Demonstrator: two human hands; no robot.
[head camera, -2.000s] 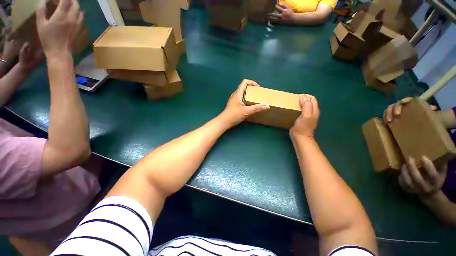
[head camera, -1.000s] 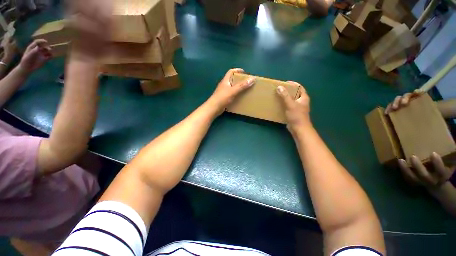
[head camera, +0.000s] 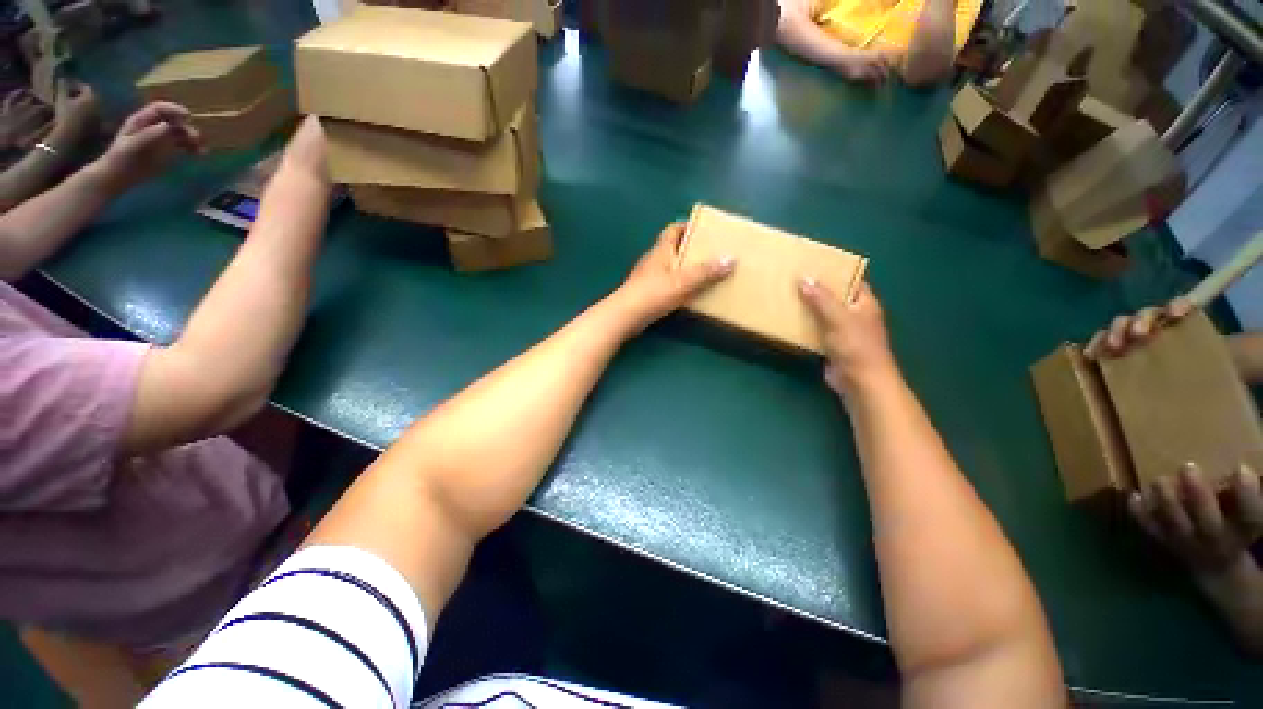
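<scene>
A small brown carton (head camera: 765, 283) is held between my two hands over the green table, its broad face turned up towards me. It looks closed. My left hand (head camera: 668, 281) grips its left end, with the thumb on the broad face. My right hand (head camera: 851, 330) grips its right end, with the thumb on the face near the front edge. The fingers of both hands are partly hidden behind and under the carton.
Brown cartons (head camera: 416, 72) are stacked unevenly at left, beside a neighbour's arm and a flat device (head camera: 238, 208). A person at right holds cartons (head camera: 1181, 402). Open cartons (head camera: 1104, 187) stand at the far right. A person in yellow sits opposite. The green workbench (head camera: 665, 464) has a pale edge.
The carton in my hands has tilted its broad face up, dipped back, and shifted slightly right since one second ago. The left stack has grown taller since two seconds ago; the neighbour's arm has lowered.
</scene>
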